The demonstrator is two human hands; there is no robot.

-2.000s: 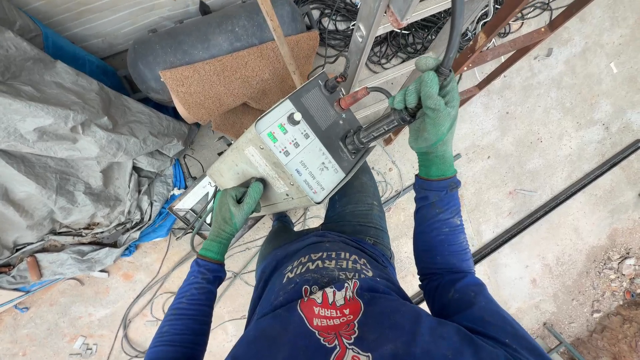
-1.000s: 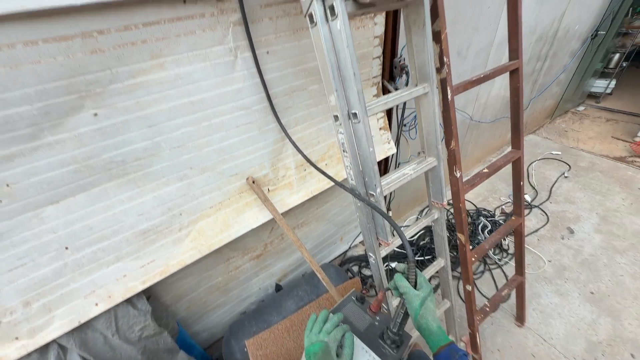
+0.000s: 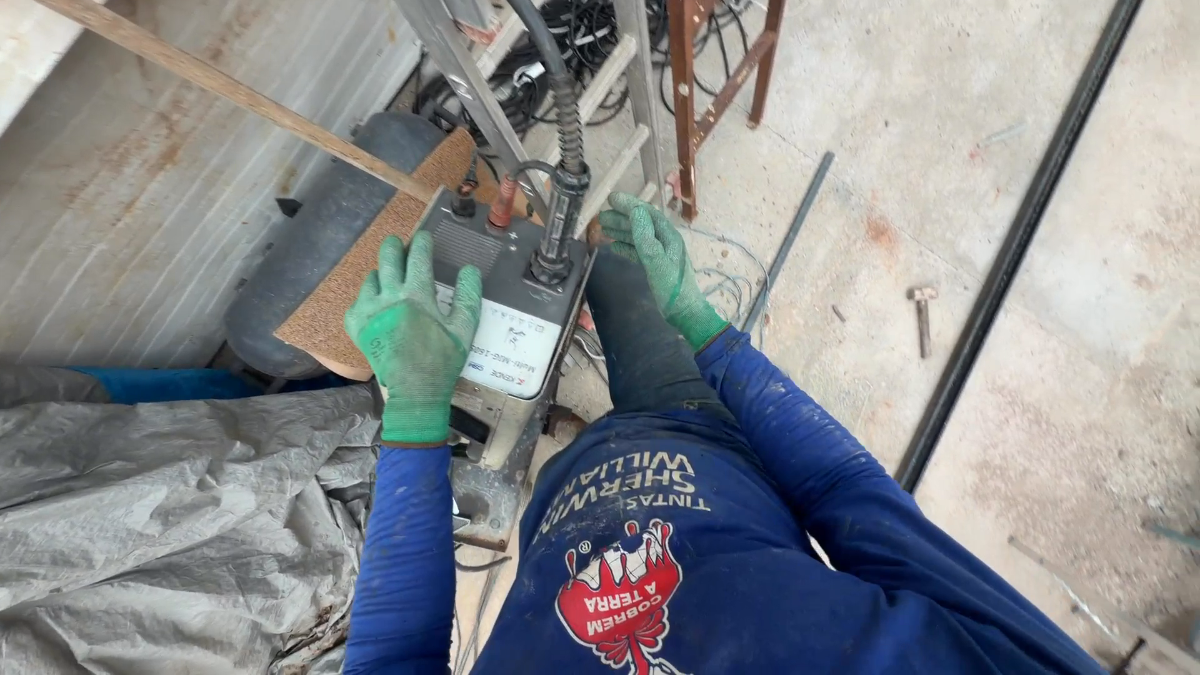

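Note:
A Kende MIG welding machine (image 3: 502,352) stands in front of me, its control panel facing up. My left hand (image 3: 412,323), in a green glove, lies spread on the machine's left side and the panel's edge. A black torch cable connector (image 3: 561,225) is plugged into the machine's front, and its thick cable runs upward. Beside it a reddish-brown cable plug (image 3: 502,203) sits in a socket. My right hand (image 3: 656,248), also gloved in green, is just right of the connector and machine, fingers loosely extended, with nothing seen in it.
Behind the machine are an aluminium ladder (image 3: 478,94), a brown ladder (image 3: 684,112) and tangled black cables (image 3: 534,70). A dark cylindrical tank (image 3: 309,244) and brown board (image 3: 375,262) lie left, above a grey tarp (image 3: 169,525). A hammer (image 3: 923,319) and long black pipe (image 3: 1022,234) lie right.
The welding machine, held tilted up between both hands two seconds before, now stands lower beside my leg. My right hand has come off the torch cable connector.

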